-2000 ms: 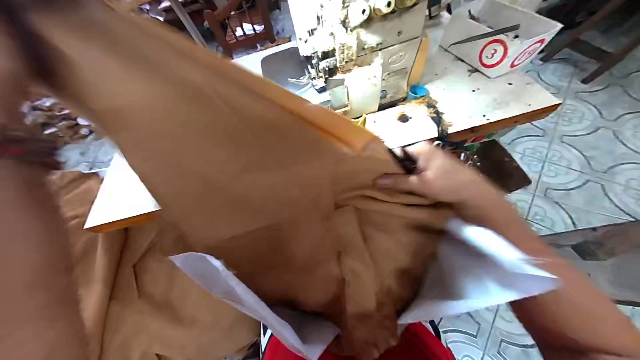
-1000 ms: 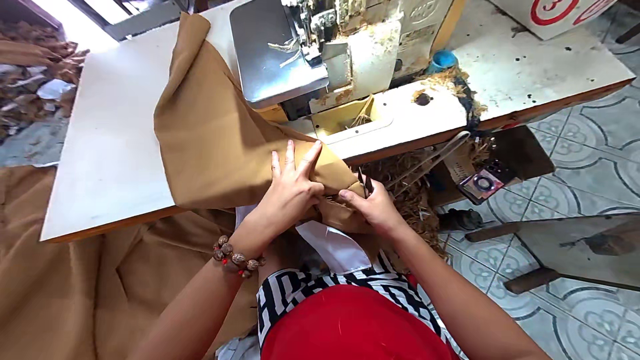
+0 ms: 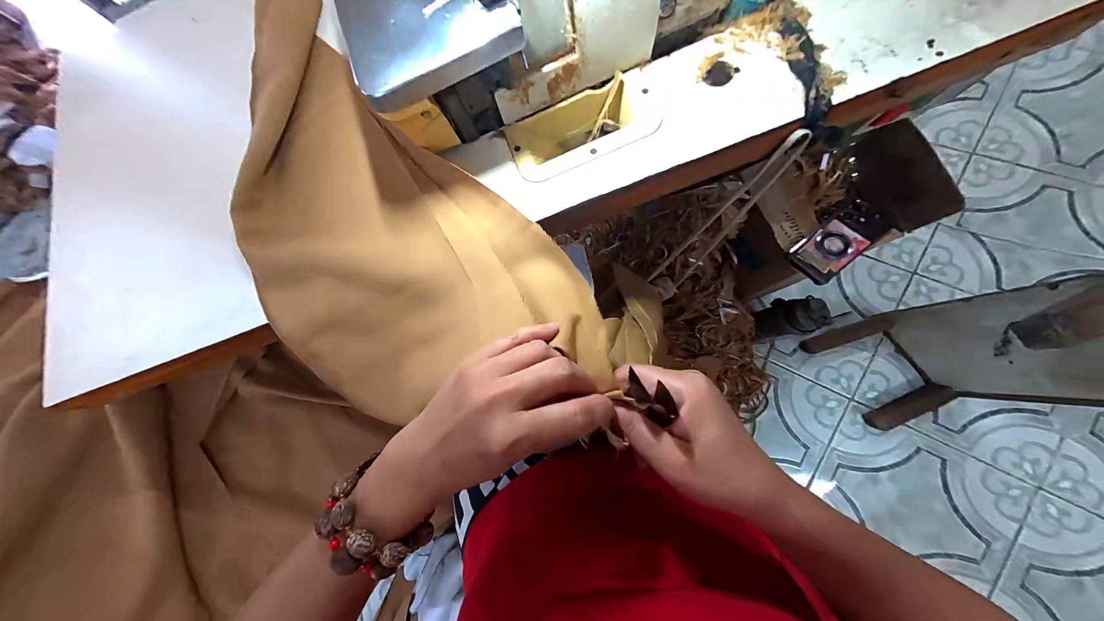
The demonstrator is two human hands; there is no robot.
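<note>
A large piece of tan fabric [image 3: 388, 250] drapes from the white sewing table down to my lap. My left hand [image 3: 509, 405], with a beaded bracelet at the wrist, grips the fabric's lower edge. Close beside it, my right hand [image 3: 690, 427] pinches the same edge between thumb and fingers. Small dark thread snips [image 3: 653, 398] sit in my right hand, their two pointed blades apart and aimed up. The rest of the snips is hidden in the palm.
The sewing machine [image 3: 591, 52] stands on the white table [image 3: 155, 198], behind a yellow recessed tray [image 3: 578, 129]. Fabric scraps [image 3: 707, 345] hang or lie below the table edge. More brown cloth [image 3: 95, 483] is heaped at left. A wooden stool or bench [image 3: 1000, 345] stands at right.
Two seconds ago the fabric was held up and spread wide; now it lies over the table edge. My left hand, spread flat on the cloth one second ago, now grips its edge near my right hand.
</note>
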